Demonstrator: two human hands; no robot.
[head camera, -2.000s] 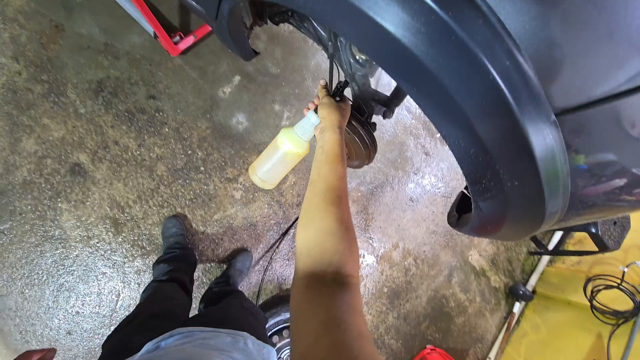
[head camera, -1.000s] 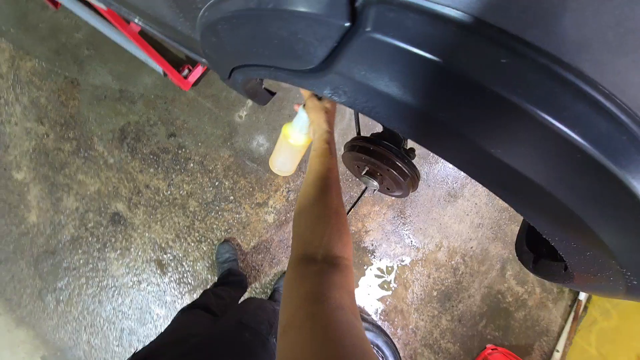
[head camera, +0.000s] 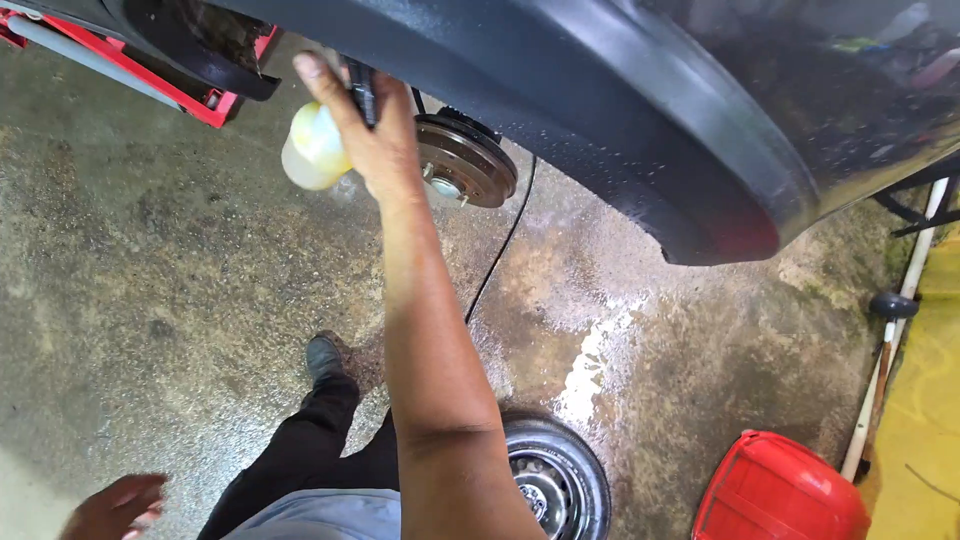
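My right hand (head camera: 375, 127) is shut around the neck and black trigger head of a spray bottle (head camera: 311, 154) holding yellowish liquid. It is just below the black wheel arch trim (head camera: 600, 127) of a dark car. Right beside my wrist is a rusty brake drum (head camera: 476, 169) with its hub and studs bare; my forearm and the trim hide part of it. My left hand (head camera: 120, 510) hangs low at the bottom left, fingers apart, holding nothing.
A wheel with its tyre (head camera: 596, 480) lies on the wet concrete floor by my legs. A red plastic container (head camera: 784, 487) is at the lower right. Red metal equipment (head camera: 202, 109) reaches under the car at upper left. A black cable (head camera: 506, 247) runs down from near the drum.
The brake drum, partly behind my right hand two seconds ago, came out to its right and is now partly behind the wrist. The view has shifted. The spray bottle has stayed in my right hand.
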